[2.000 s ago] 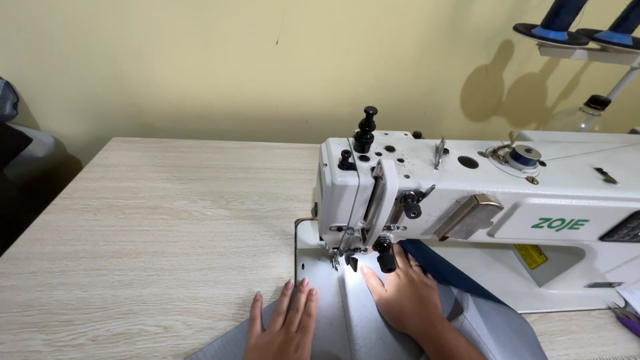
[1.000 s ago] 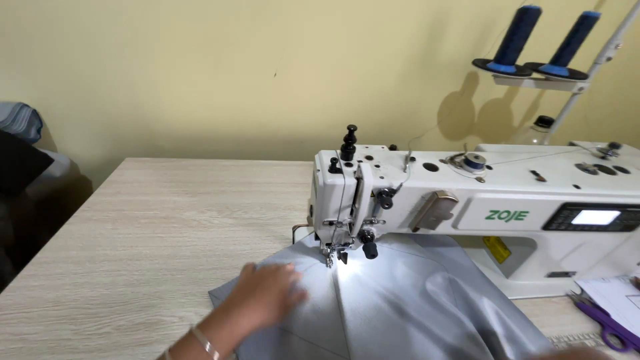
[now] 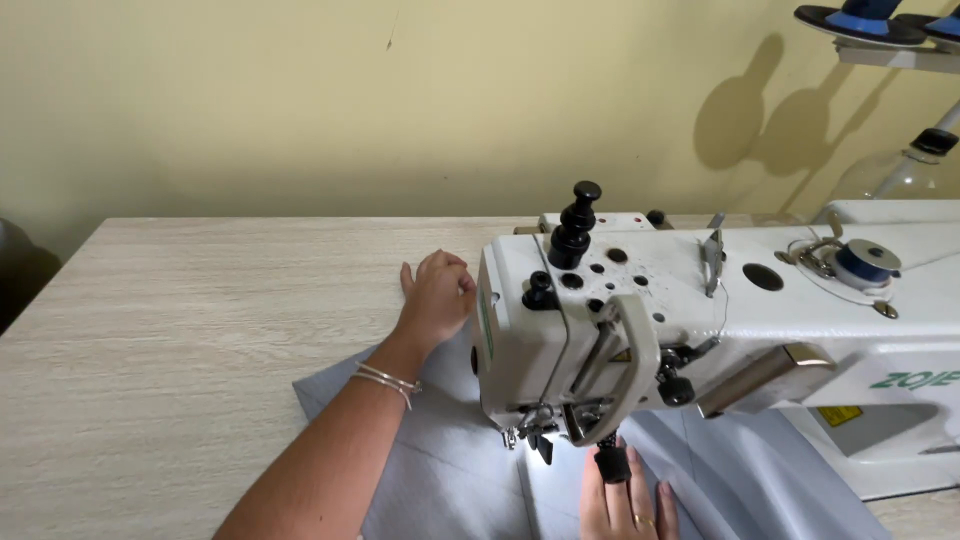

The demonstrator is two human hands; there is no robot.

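Note:
Grey-blue fabric [image 3: 450, 472] with a seam or fold line lies under the presser foot [image 3: 510, 437] of a white ZOJE sewing machine [image 3: 675, 300]. My left hand [image 3: 441, 296], with bracelets on the wrist, reaches to the back left of the machine head at the fabric's far edge; its fingers are partly curled, and whether they grip cloth is hidden. My right hand [image 3: 626, 495] rests flat on the fabric, right of the presser foot, its fingers partly behind a black knob [image 3: 613, 463]. The machine's lamp lights the cloth near the needle.
The pale wood-grain table [image 3: 187, 337] stretches left of the machine. A blue bobbin [image 3: 868, 260] sits on the machine top. Dark blue thread cones [image 3: 862, 15] stand at the upper right, above a clear plastic bottle [image 3: 896, 172] behind the machine. A yellow wall is behind the table.
My left hand has moved from the fabric in front of the machine to behind its head, at the left. My right hand, not plainly seen one second ago, is on the fabric.

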